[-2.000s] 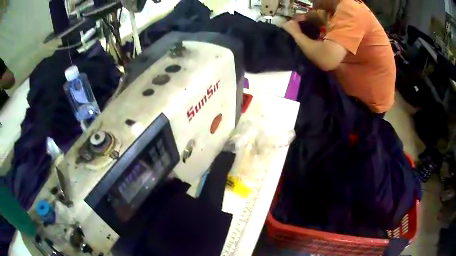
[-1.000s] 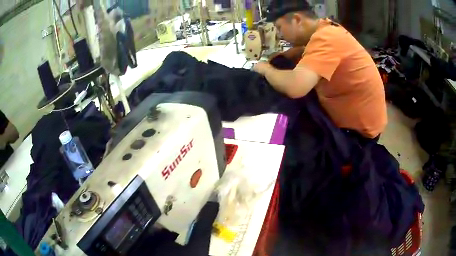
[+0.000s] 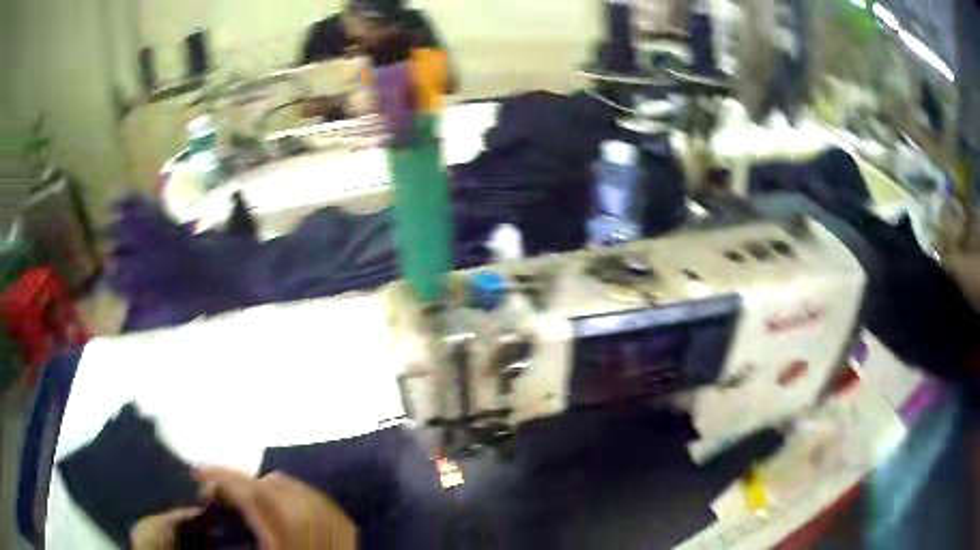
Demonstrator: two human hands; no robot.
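A dark navy cloth panel (image 3: 580,473) lies on the white table (image 3: 258,360) under the sewing machine's head. The lit needle area (image 3: 447,473) shows at the panel's upper left part. A smaller dark cloth piece (image 3: 127,473) lies at the table's left front. What looks like my left hand (image 3: 269,510) is at the bottom left, blurred and cut off by the edge, its fingers closed around dark cloth beside that piece. My right hand is not distinguishable in the picture.
The sewing machine (image 3: 801,312) stands behind the panel, with a green holder (image 3: 421,215) at its left end. Dark cloth heaps (image 3: 355,252) and a bottle (image 3: 615,199) are behind it. A yellow tool (image 3: 755,491) lies at right. A person (image 3: 371,32) sits at the back.
The view has swung left and down from the worker in orange to the machine's needle end. A hand, the small dark piece and the table's left part have come into view.
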